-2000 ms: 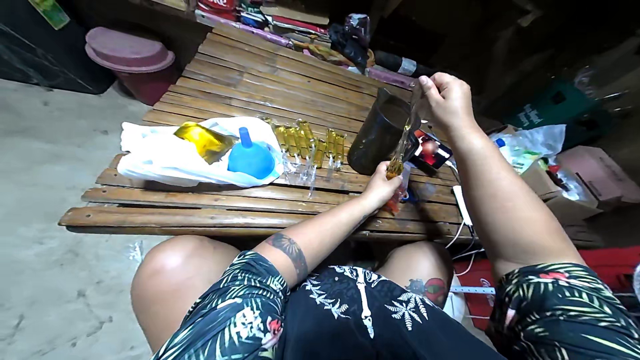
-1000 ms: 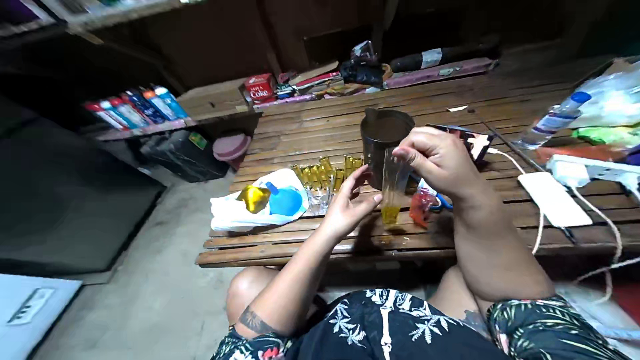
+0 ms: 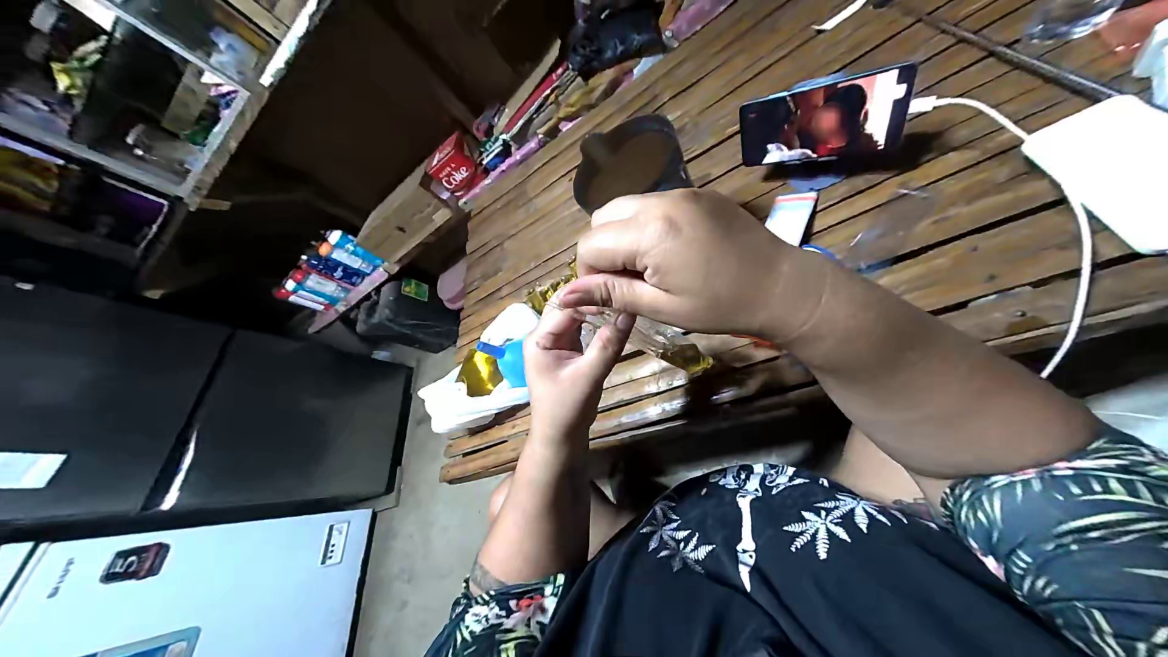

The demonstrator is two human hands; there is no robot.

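Note:
My left hand [image 3: 575,365] and my right hand [image 3: 675,265] meet over the slatted table, both pinching the top of a clear plastic bag [image 3: 680,351] with yellow liquid in its lower end. The bag slants down to the right beneath my right hand. Behind the hands stands a dark pitcher [image 3: 639,160], its inside facing up. Left of my left hand, a blue funnel [image 3: 513,363] and a yellow pouch or bag [image 3: 479,372] lie on a white plastic bag [image 3: 452,406]. More small yellow-filled bags [image 3: 546,294] are partly hidden behind my hands.
A phone [image 3: 826,114] stands propped on the slatted wooden table [image 3: 967,219], its cable running to a white power bank or adapter [image 3: 1109,169]. A red Coke box [image 3: 453,166] and a row of bottles or tubes [image 3: 328,269] are at the far left. A metal rod lies at the back right.
My two hands have come together at the top of the plastic bag; one second ago they were apart, with the bag hanging upright from my right hand. The view has turned strongly.

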